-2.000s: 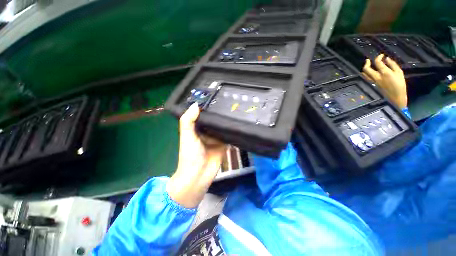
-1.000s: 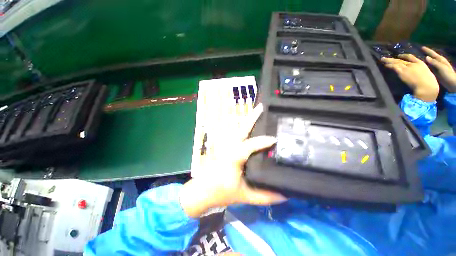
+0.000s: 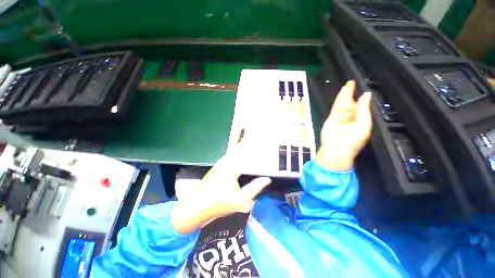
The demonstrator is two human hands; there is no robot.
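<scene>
A white slotted tray (image 3: 259,117) lies on the green surface in front of me, with black and tan strips on its right side. My left hand (image 3: 220,193) is at its near left corner, fingers over the corner and thumb apart; I see nothing held. My right hand (image 3: 344,127) is raised just right of the tray, open and empty, palm towards the tray. Black foam trays (image 3: 393,81) stand at the right, with phone units (image 3: 450,87) in their pockets.
More stacked foam trays (image 3: 122,81) with phone units are on the left of the green bench (image 3: 173,127). The white machine (image 3: 116,174) with a red button and blue screen is at the lower left. A raised green edge runs along the back.
The foam tray held in my left hand is released and foam trays now stand at the right. My right hand has come into view. The white tray is uncovered. The other person's hands are out of view.
</scene>
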